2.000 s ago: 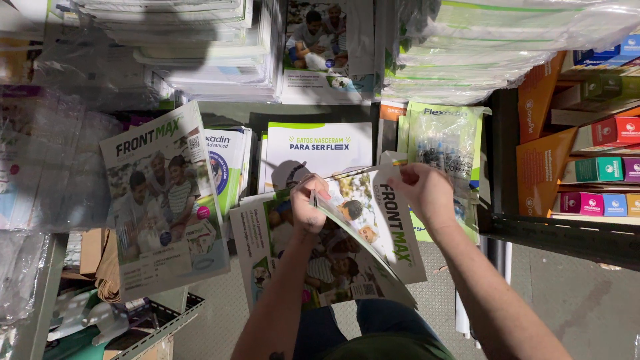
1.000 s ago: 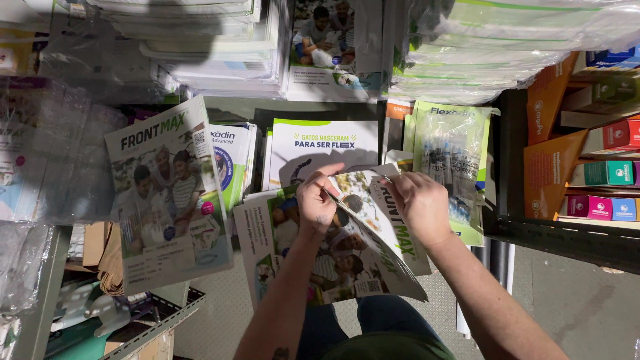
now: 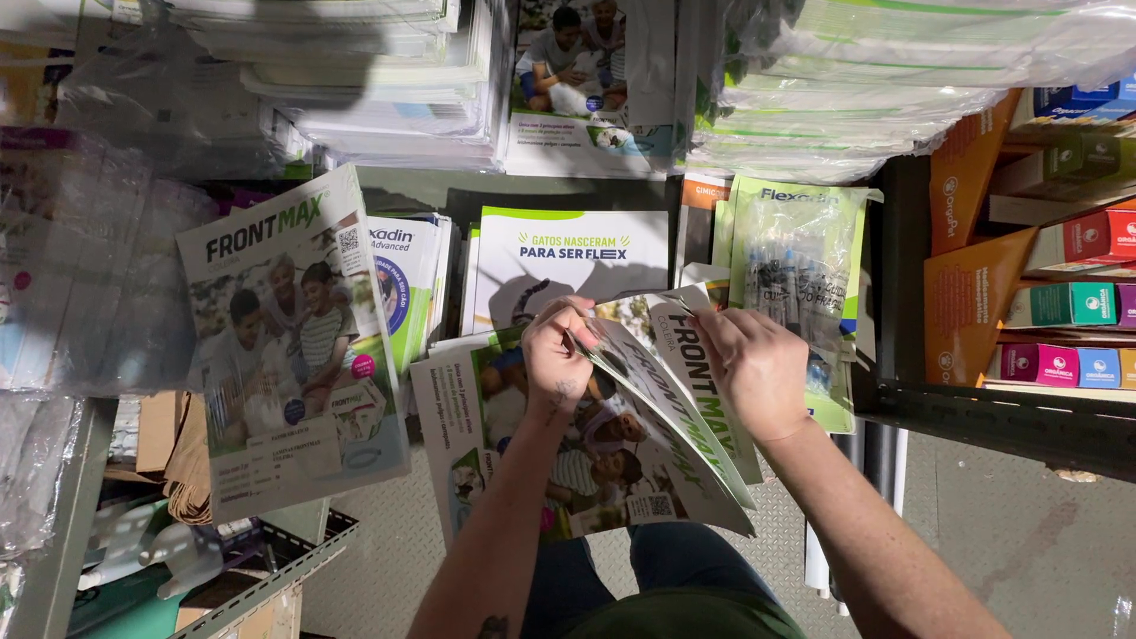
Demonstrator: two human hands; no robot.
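Observation:
My left hand [image 3: 557,351] pinches the upper edge of a sheaf of printed Frontmax leaflets [image 3: 590,444] in front of my body. On the right, my right hand [image 3: 753,368] grips the corner of the leaflets fanned apart from the rest. The lower part of the sheaf hangs toward my legs. Another Frontmax leaflet [image 3: 297,346], tilted, lies left of my hands, with a small printed slip near its bottom. Just beyond my hands is a stack of white leaflets with a green edge [image 3: 577,231], partly covered by the sheaf.
Plastic-wrapped stacks of printed matter [image 3: 399,80] and more wrapped stacks [image 3: 852,80] line the back. A Flexadin pack in clear plastic [image 3: 794,266] lies to the right. Colourful small boxes [image 3: 1056,364] fill a dark shelf [image 3: 1012,417] at right. A perforated metal rack edge [image 3: 266,577] is lower left.
The leaflets between my hands are spread apart more than before, with several edges now showing. Both hands remain on the sheaf.

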